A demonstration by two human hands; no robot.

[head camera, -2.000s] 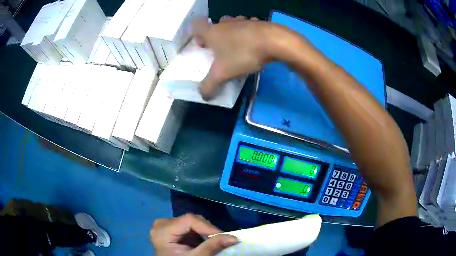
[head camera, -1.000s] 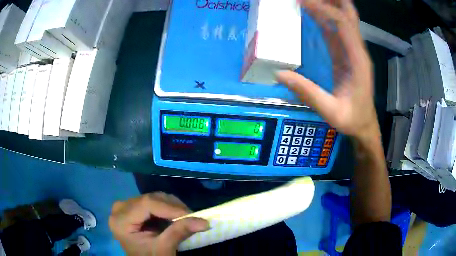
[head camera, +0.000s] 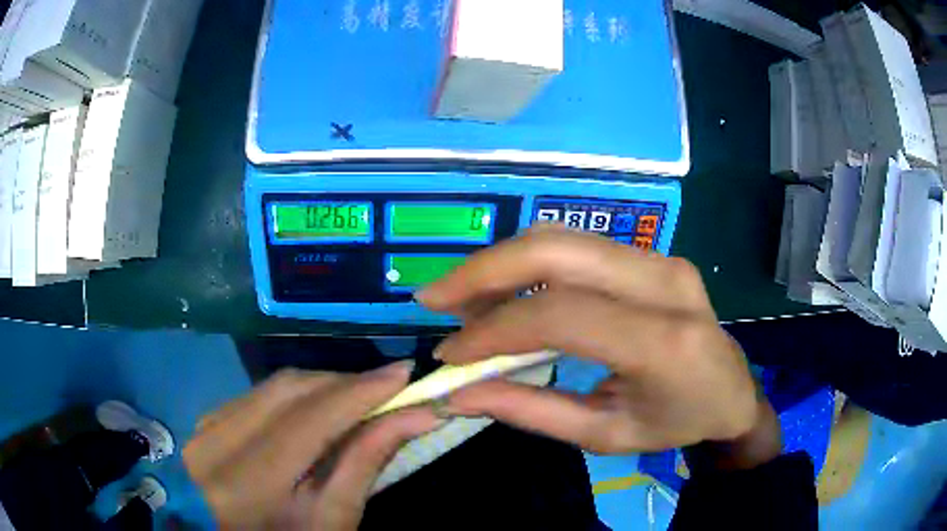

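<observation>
A white product box (head camera: 505, 50) with a pinkish-red side lies on the blue pan of the counting scale (head camera: 467, 145), near its top middle. The left green display reads about 0.266. My left hand (head camera: 317, 446) grips the curled, pale yellow-white sticker sheet (head camera: 431, 441) in front of the scale. My right hand (head camera: 613, 353) is at the sheet's upper edge, thumb and fingers around it, partly covering the keypad and displays. The hand is slightly blurred. Whether a sticker is between its fingertips cannot be told.
Rows of white boxes (head camera: 125, 171) stand on the dark green bench (head camera: 213, 207) left of the scale. A looser pile of white boxes (head camera: 867, 93) stands on the right. A blue stool (head camera: 794, 415) and a person's shoes (head camera: 135, 430) show below the bench.
My right hand has left the box on the scale and come down to the sheet in my left hand. The display went from 0.006 to 0.266. The view has shifted.
</observation>
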